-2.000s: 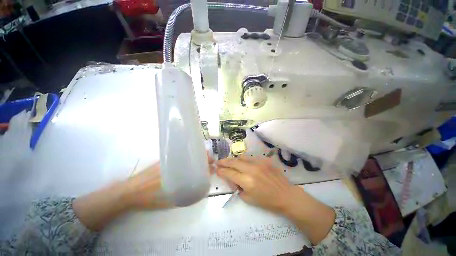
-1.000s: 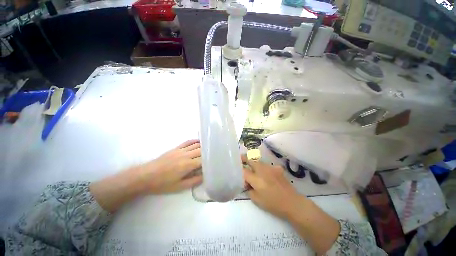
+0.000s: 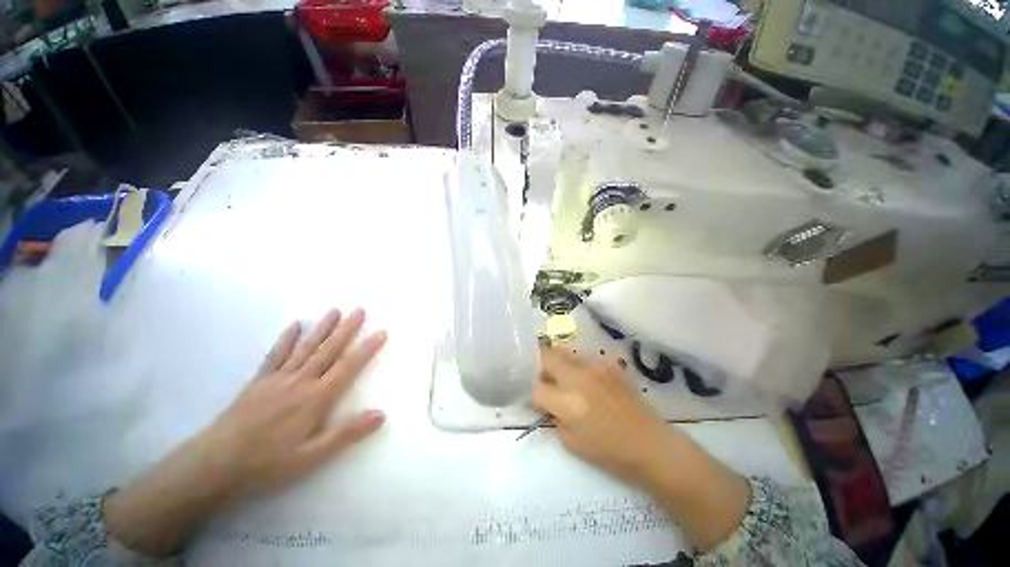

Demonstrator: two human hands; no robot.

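My left hand (image 3: 297, 408) lies palm down with fingers spread on the white table left of the machine; whether sheer fabric is under it cannot be told. My right hand (image 3: 604, 408) is beside the needle area, its fingers curled around what look like thin dark thread snips (image 3: 532, 428), whose tip sticks out below. The long white lamp (image 3: 487, 299) hides the needle and presser foot. A yellowish knob (image 3: 560, 327) sits just above my right fingertips. Sheer white fabric (image 3: 50, 321) is heaped at the left.
The off-white sewing machine head (image 3: 709, 188) fills the right side, with a white cloth (image 3: 687, 321) hanging on its arm. A blue bin (image 3: 142, 249) stands at the left table edge. A dark red item and a paper sheet (image 3: 941, 426) with a reddish strip lie right. Printed ruler marks run along the front.
My left hand has moved left and down, away from the lamp, and its fingers have spread. My right hand stays near the needle area. The view shifted right earlier.
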